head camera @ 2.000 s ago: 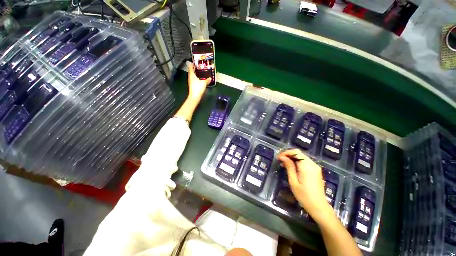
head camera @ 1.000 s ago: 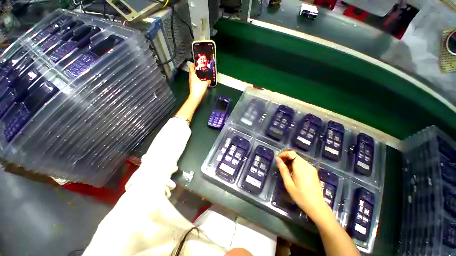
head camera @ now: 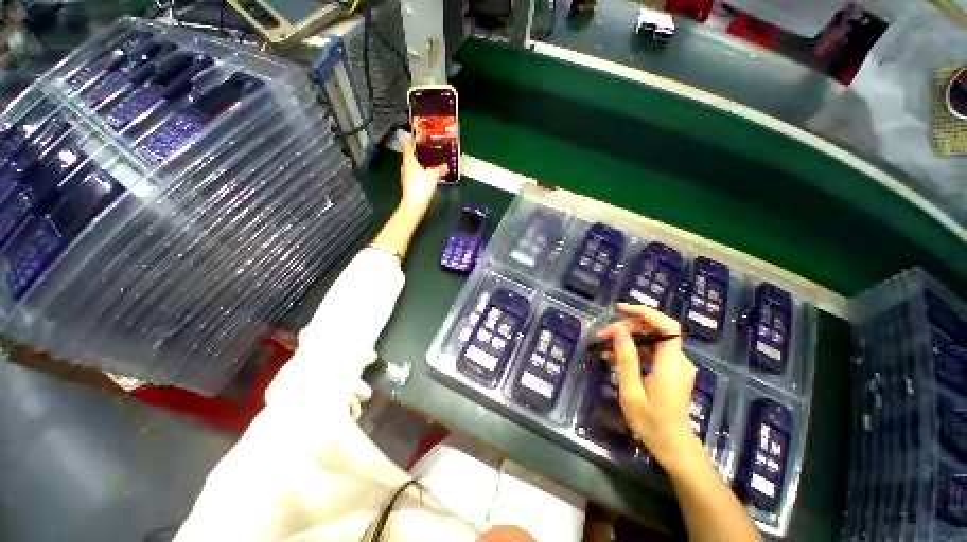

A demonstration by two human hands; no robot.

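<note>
My left hand (head camera: 418, 178) is at the smartphone (head camera: 433, 119), its fingers on the lower part of the lit screen; the smartphone stands by the metal post. My right hand (head camera: 649, 365) is over the middle of the clear tray (head camera: 452, 368), holding a thin dark stick-like tool (head camera: 655, 338) between thumb and fingers. The tray holds dark phones with small white marks, such as one at the front left (head camera: 495, 336). A phone under my right hand is partly hidden. A purple keypad phone (head camera: 464, 238) lies outside the tray, left of it.
Tall stacked trays (head camera: 244, 233) with purple phones on top stand at the left. More stacked trays (head camera: 896, 402) stand at the right edge. A green conveyor belt (head camera: 636, 159) runs behind the tray. A metal post (head camera: 422, 42) and cables are at the back left.
The dark tool in my right hand now shows lengthwise, pointing sideways; the fingers have shifted slightly. The picture on the smartphone screen has changed. My left hand has stayed in place.
</note>
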